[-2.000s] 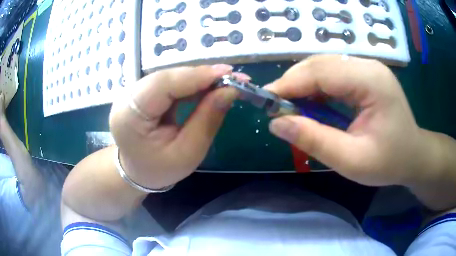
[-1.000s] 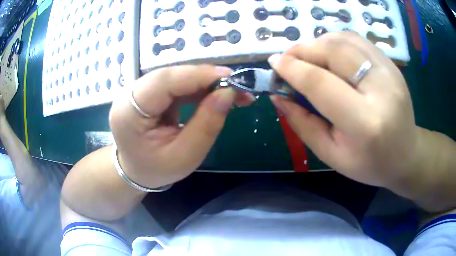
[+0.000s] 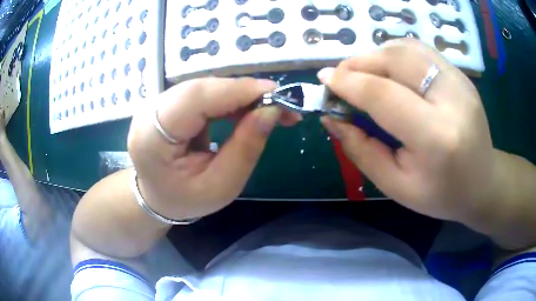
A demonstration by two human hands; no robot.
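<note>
My right hand (image 3: 411, 129) holds the diagonal cutters (image 3: 312, 97) by their blue handles, with the silver jaws pointing left. My left hand (image 3: 194, 138) pinches a small shiny part (image 3: 268, 99) between thumb and fingertips; most of it is hidden by the fingers. The jaw tips touch or nearly touch this part. Whether the tips are closed on it cannot be told. The white foam tray (image 3: 288, 57) with dumbbell-shaped cut-outs lies just beyond my hands, many cut-outs holding round parts.
A second white foam tray (image 3: 100, 113) lies to the left. A red strip (image 3: 351, 176) and white specks are on the green bench (image 3: 282, 176). A pale rectangle (image 3: 114, 163) lies near my left wrist. A person's arm (image 3: 20, 167) is at the far left.
Since two seconds ago, the cutters have turned so their jaws show broadside, and my right hand has moved up and over the tray's front edge. My left hand has barely moved.
</note>
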